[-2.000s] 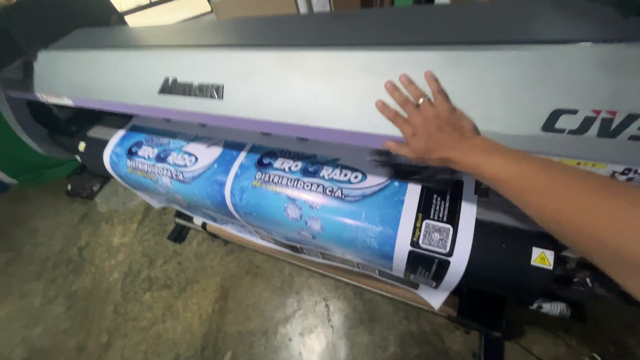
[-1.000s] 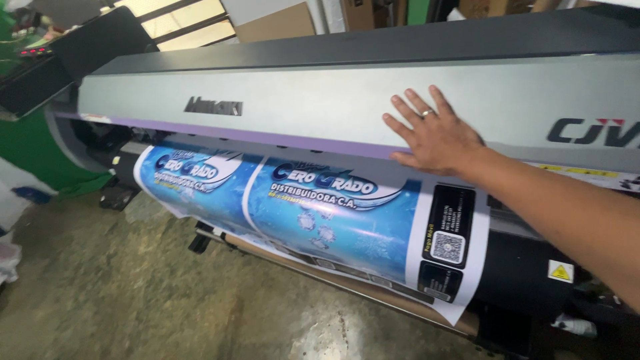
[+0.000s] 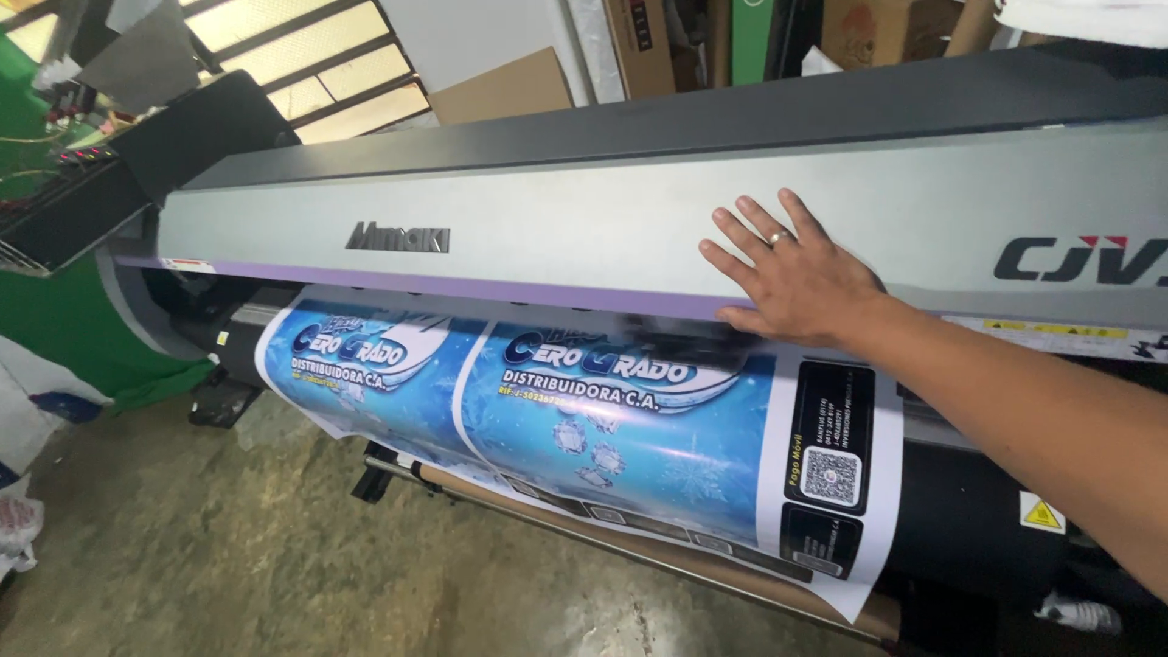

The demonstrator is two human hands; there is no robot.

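Observation:
My right hand point(image 3: 803, 278), with a ring on one finger, rests spread against the grey front cover point(image 3: 584, 228) of a Mimaki wide-format printer, near its lower edge. It holds nothing. Below the cover, a printed vinyl or paper sheet point(image 3: 630, 456) with blue panels, lettering and ice-cube pictures curves down over the black platen front. Dark label-like prints with a code point(image 3: 830, 438) run down the sheet's right side. A dark, blurred shape, perhaps the print carriage point(image 3: 689, 338), shows under the cover just left of my wrist. My left hand is out of view.
A metal take-up bar point(image 3: 639, 561) with a brown roll crosses beneath the sheet. A black box with small lights point(image 3: 87, 196) stands at the left end. Behind the printer are cardboard boxes point(image 3: 876, 32) and a window point(image 3: 310, 64). A shoe point(image 3: 1081, 611) shows at lower right.
My right hand stays spread on the cover throughout. The dark shape beneath the cover shows near my hand in the earliest frame, is not plain in the middle one, and shows again now.

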